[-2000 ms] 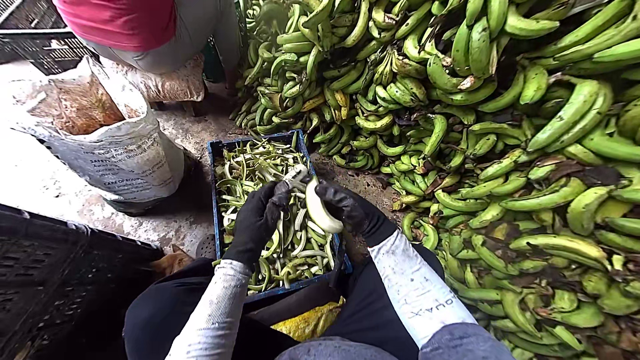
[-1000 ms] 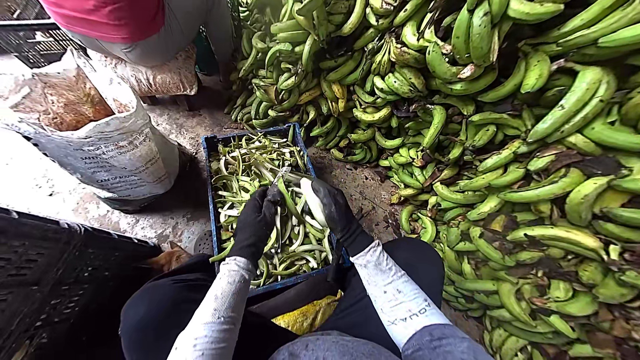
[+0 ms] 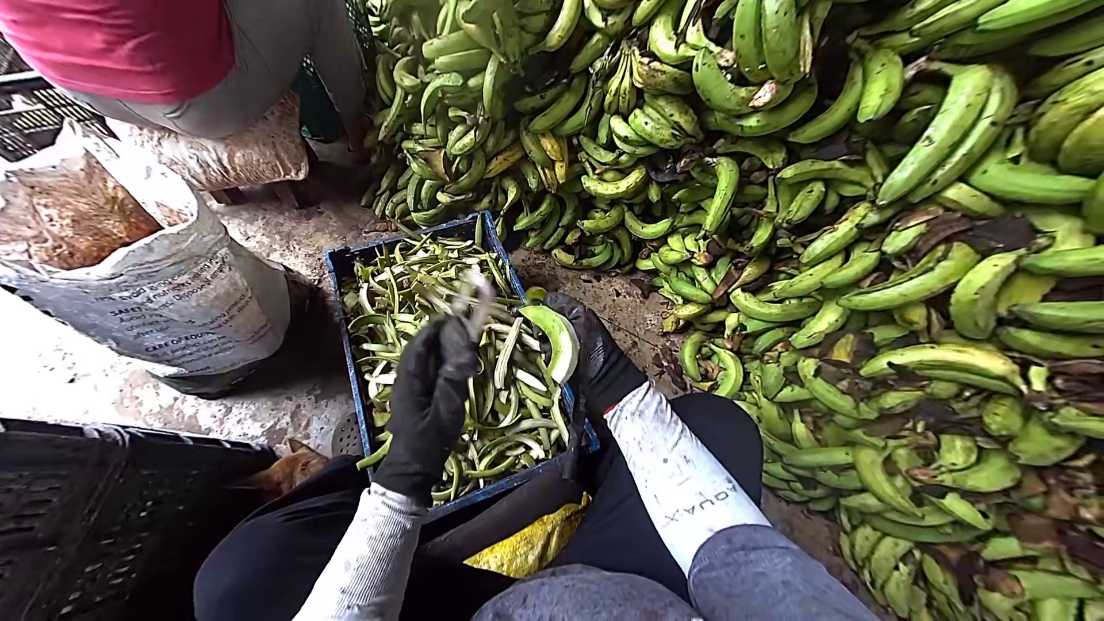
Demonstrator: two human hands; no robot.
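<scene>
My left hand (image 3: pixel 431 388), in a black glove, grips a small blurred tool (image 3: pixel 473 297) over the left part of a blue plastic crate (image 3: pixel 343 345). Its exact kind is unclear. In my right hand (image 3: pixel 591 345), also gloved in black, is a green plantain (image 3: pixel 555 341) with a pale peeled stretch, held over the crate's right side. Strips of green plantain peel (image 3: pixel 509 423) fill the crate between my legs. The tool and the plantain are apart.
A large heap of green plantains (image 3: pixel 914 285) covers the right and the far side. At left stands a white woven sack (image 3: pixel 207 302), beyond it a seated person (image 3: pixel 172 60). A black crate (image 3: pixel 95 509) and an animal's tan ear and head (image 3: pixel 293 466) are at lower left.
My left hand and the tool have come away from the plantain, to the left. The plantain in my right hand is turned, with its green side now partly in view.
</scene>
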